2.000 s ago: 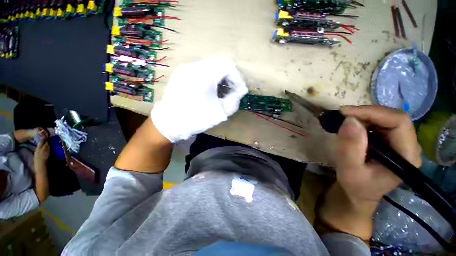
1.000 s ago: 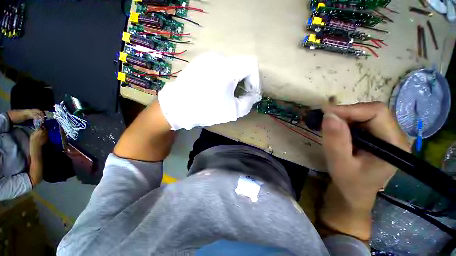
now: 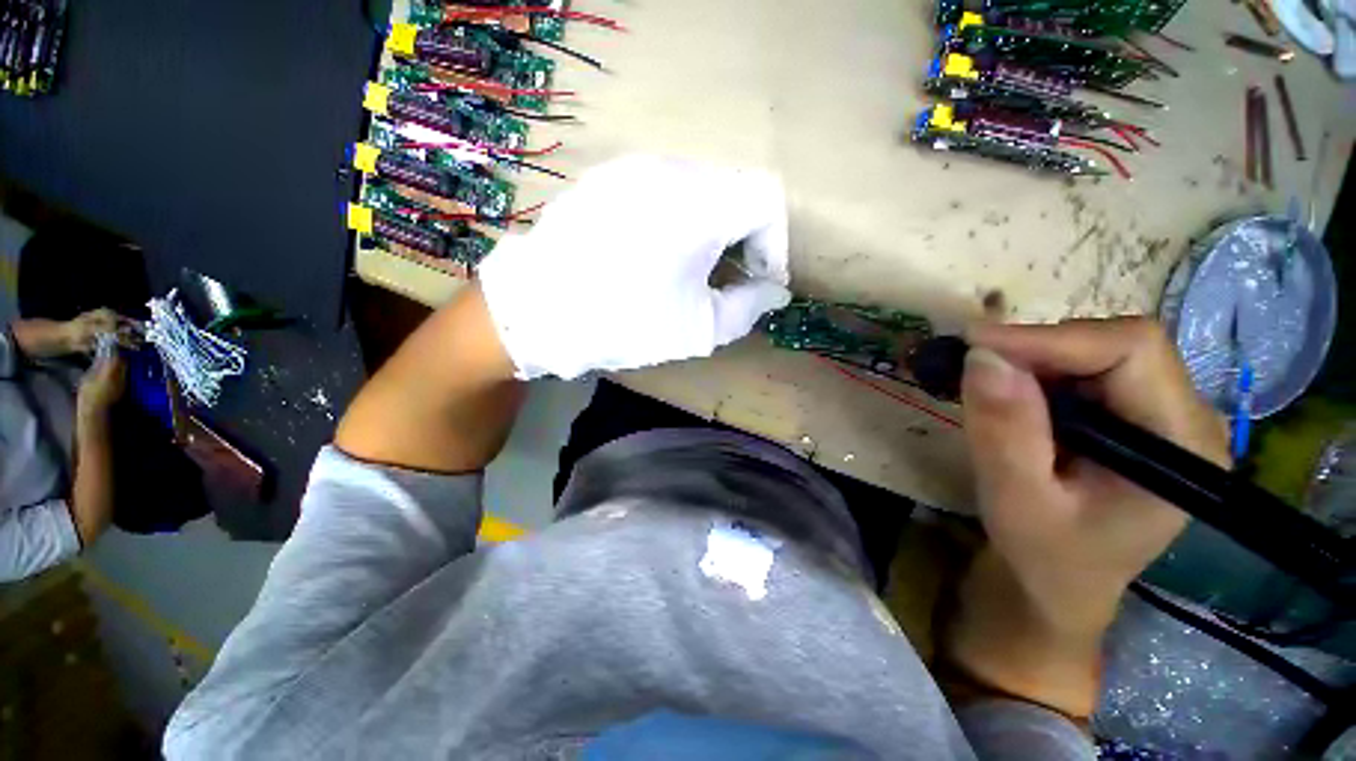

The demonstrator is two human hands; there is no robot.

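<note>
A green circuit board (image 3: 848,327) lies near the table's front edge, with red and black lead wires trailing to the right below it. My left hand (image 3: 640,275), in a white glove, holds the board's left end between its fingertips. Solder wire in those fingers cannot be made out. My bare right hand (image 3: 1086,461) holds a soldering iron (image 3: 1145,443) by its black handle. The iron's barrel points left over the board's right end; its tip is hard to tell from the board.
Board rows with yellow ends stand at the left (image 3: 431,171) and the back right (image 3: 1011,127). A round grey dish (image 3: 1249,305) with a blue-handled tool is at right. Brown sticks (image 3: 1258,134) lie behind it. Another person's hands (image 3: 97,350) are at far left, beside a white wire bundle (image 3: 194,350).
Since the oldest frame, the iron has moved left over the board's right end. The table appears shifted in view. Over the last second, the hands have barely moved.
</note>
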